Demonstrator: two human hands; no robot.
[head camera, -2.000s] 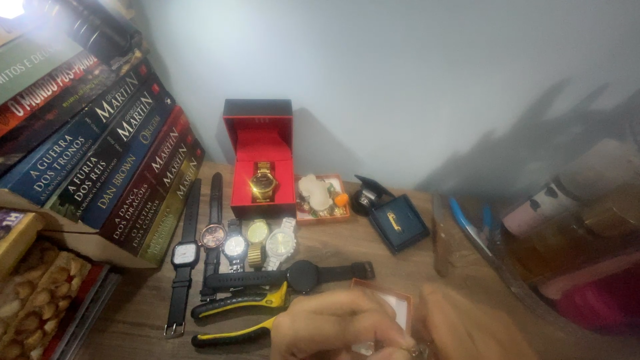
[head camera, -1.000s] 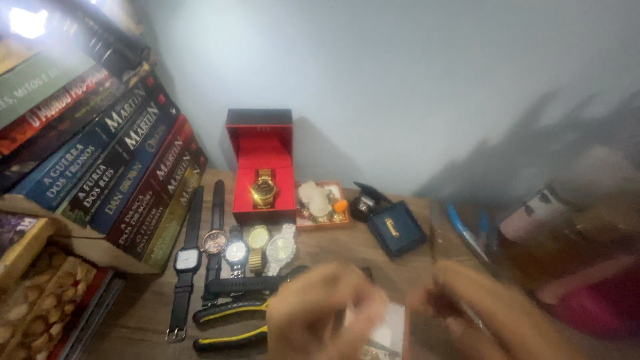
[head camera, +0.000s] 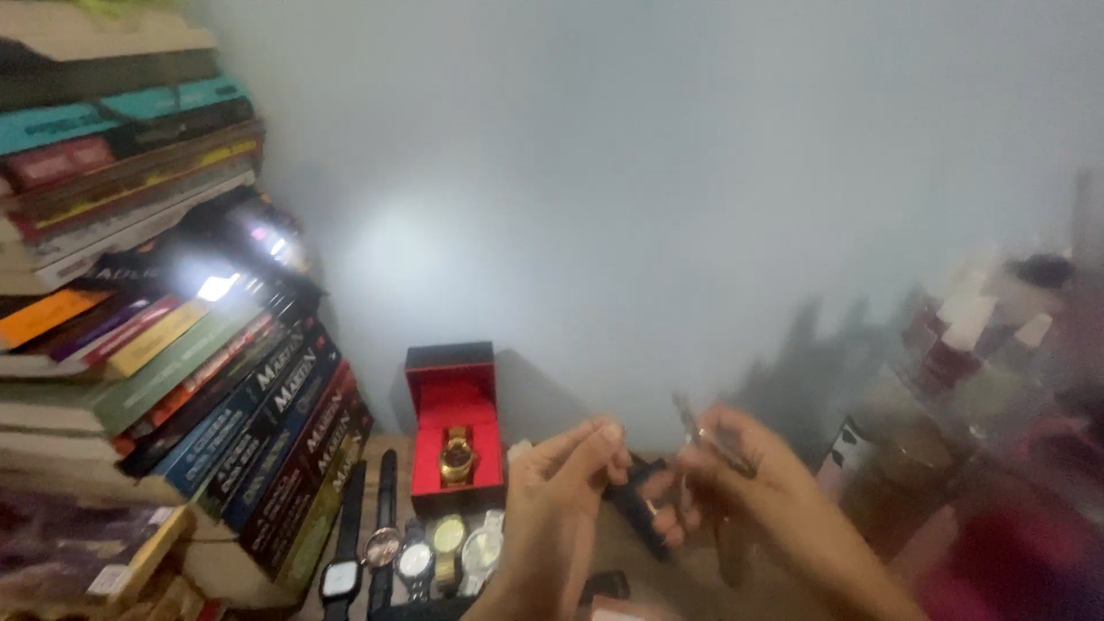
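Observation:
My left hand (head camera: 565, 492) is raised right of the red-lined watch box (head camera: 453, 371), its thumb and fingertips pinched on something too small to make out. My right hand (head camera: 733, 474) holds a slim metal tool (head camera: 686, 412), blurred, its tip pointing up and left. Behind and between the hands lies a dark small box (head camera: 642, 509), partly covered. A gold watch (head camera: 457, 457) sits in the open watch box. In front of it several wristwatches lie in a row, among them a square-faced black one (head camera: 340, 580) and a rose-gold one (head camera: 382, 548).
A tall stack of books (head camera: 285, 414) stands at the left, with a bright lamp (head camera: 217, 286) beside its upper part. A pale wall rises behind the wooden table. At the right are blurred containers (head camera: 957, 483), one of them pink.
The view has tilted up, showing more wall and books. Both hands are now raised and apart; two seconds ago they were close together low over the table.

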